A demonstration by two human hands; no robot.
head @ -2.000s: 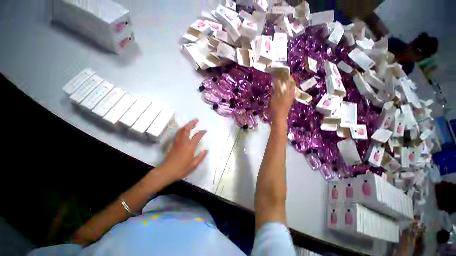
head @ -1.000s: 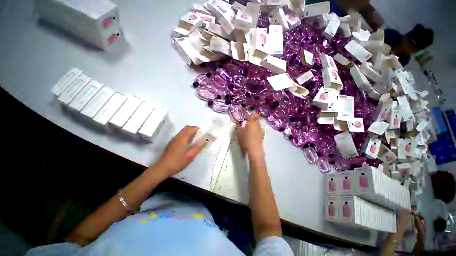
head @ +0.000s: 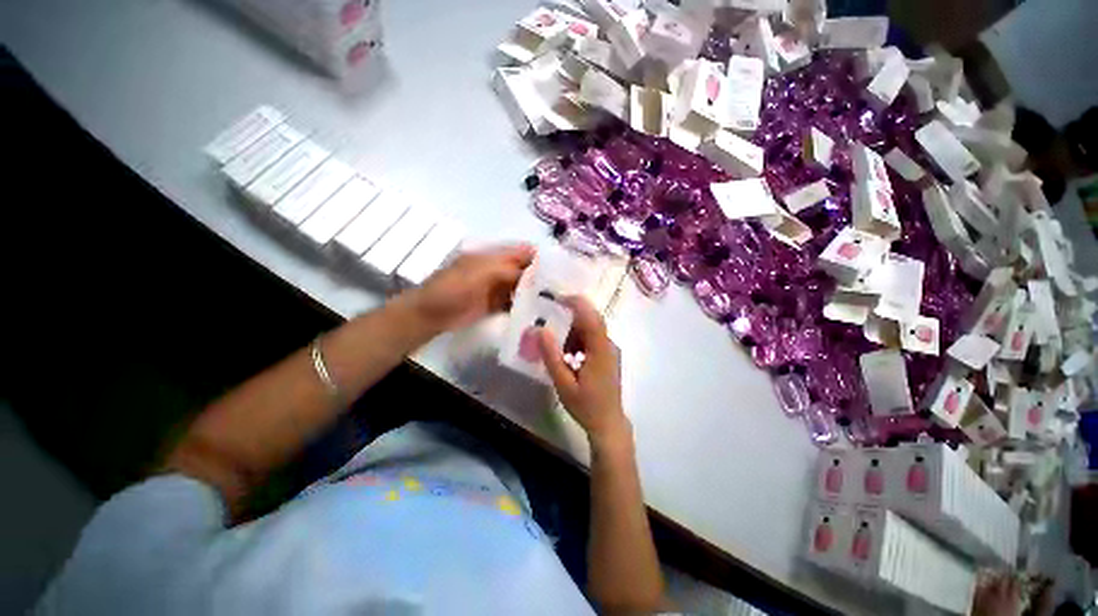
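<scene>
A white folding carton (head: 525,315) with a pink bottle picture is held between my two hands above the table near its front edge. My left hand (head: 479,286) grips its upper left side. My right hand (head: 590,361) is at its right side, fingers on the carton's face. A dark bottle cap seems to show by the carton; whether a bottle is inside is not clear. Beyond lies a heap of pink-purple bottles (head: 686,229) with dark caps. Open cartons (head: 722,96) lie jumbled on it. A row of closed cartons (head: 325,202) lies to the left.
A stacked carton block (head: 316,27) stands at the upper left. Another block of cartons (head: 897,481) stands at the lower right, with another person's hand (head: 1005,592) beside it. The table's curved front edge (head: 452,388) runs between my body and the work.
My right hand has left the bottle heap and come to the carton. My left hand now holds the carton upright with its picture showing. The view has shifted, moving the scene right.
</scene>
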